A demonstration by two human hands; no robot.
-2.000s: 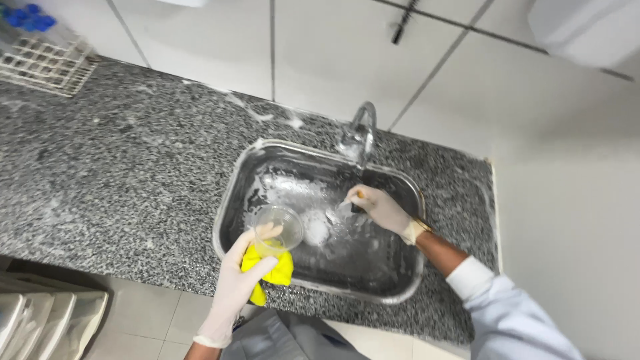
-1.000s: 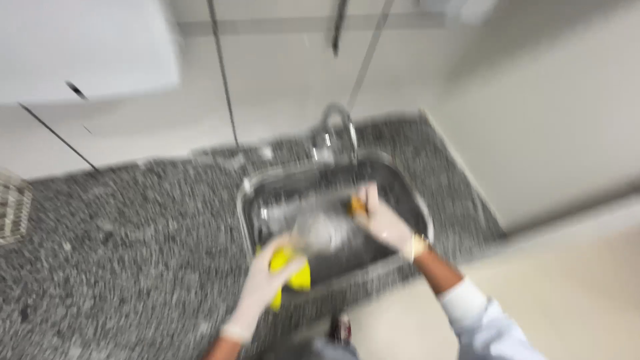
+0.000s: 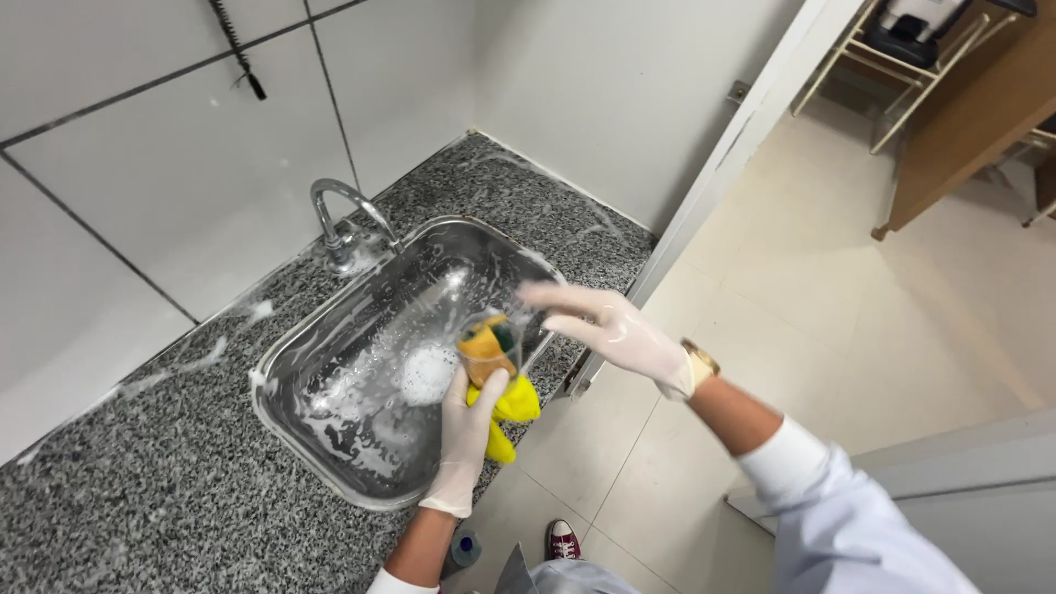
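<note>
My left hand [image 3: 470, 421], in a pale latex glove, holds a clear cup [image 3: 513, 351] over the near right part of the steel sink [image 3: 272, 363]. Inside the cup sits a yellow and green sponge [image 3: 488, 345]. Bright yellow rubber gloves [image 3: 516, 402] hang by that hand at the sink's edge; whether the fingers grip them I cannot tell. My right hand [image 3: 619, 330], also gloved, is held to the right of the cup with its fingers extended and nothing in them; the fingertips are blurred. Suds [image 3: 429, 374] lie on the basin floor.
A chrome faucet [image 3: 351, 194] arches over the sink's back edge. Foam streaks mark the granite counter [image 3: 140, 478]. A bottle brush [image 3: 239, 54] hangs on the tiled wall. To the right are a door frame [image 3: 734, 148] and a wooden table [image 3: 973, 124]. A shoe [image 3: 563, 540] shows below.
The right hand, which held the sponge one second ago, has let go of it and is now apart from the cup. The sponge is in the cup. The view has swung right.
</note>
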